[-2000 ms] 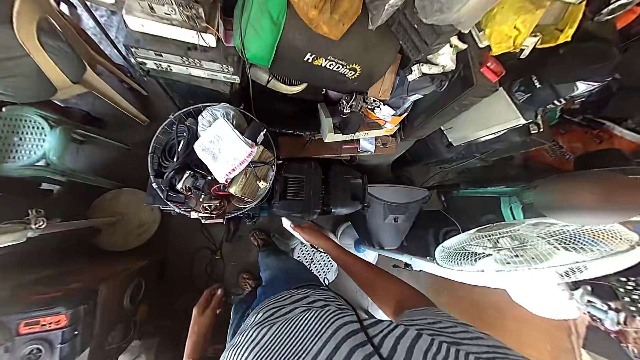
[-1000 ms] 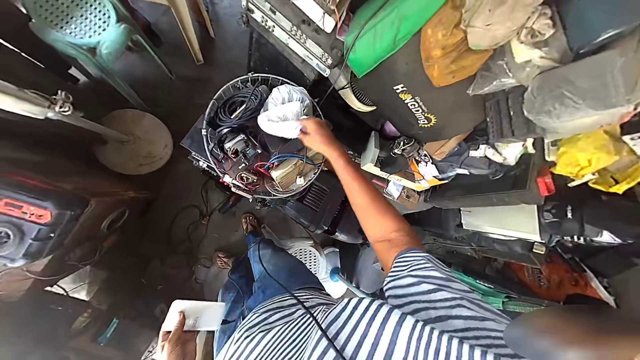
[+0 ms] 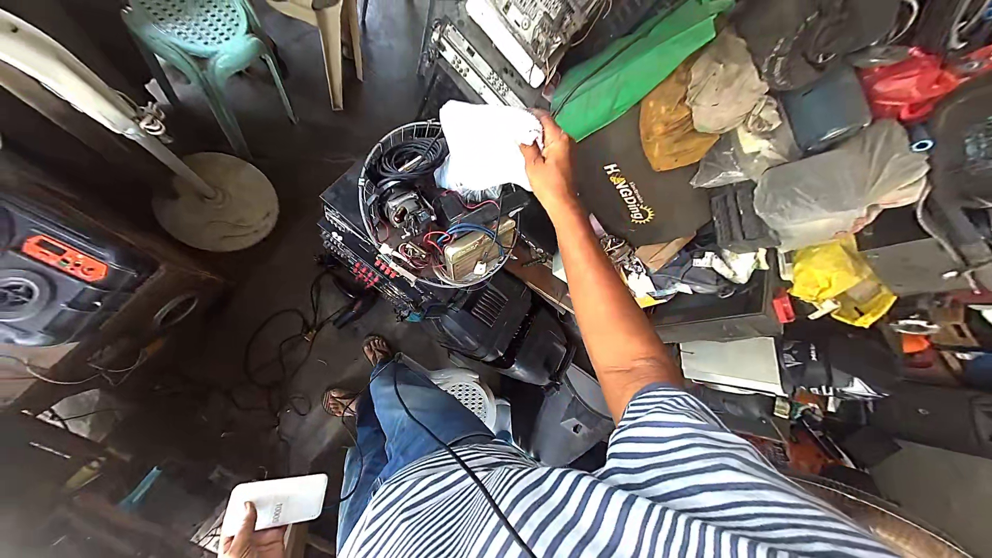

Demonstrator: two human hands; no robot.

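Observation:
My right hand (image 3: 552, 164) grips the edge of a white plastic bag (image 3: 487, 147), which hangs over the back of a round wire basket (image 3: 370, 203). In the basket lie a coil of black cable (image 3: 408, 160), red and blue wires, a small motor-like part (image 3: 408, 209) and a metal-cased part (image 3: 474, 252). My left hand (image 3: 252, 539), low at the left, holds a flat white rectangular device (image 3: 277, 504) bearing writing, thumb on top. Its fingers are mostly hidden underneath.
Black electronic equipment (image 3: 349, 252) stands under the basket, beside a black plastic housing (image 3: 496, 318). Loose cables (image 3: 283, 364) trail over the floor. A speaker (image 3: 70, 271), a round stand base (image 3: 215, 203) and a green plastic chair (image 3: 198, 39) are at left; bags and boxes crowd the right.
My right hand has gone to the basket and now holds the white bag higher, toward its back edge. The white device, not visible in my left hand two seconds ago, is held there now.

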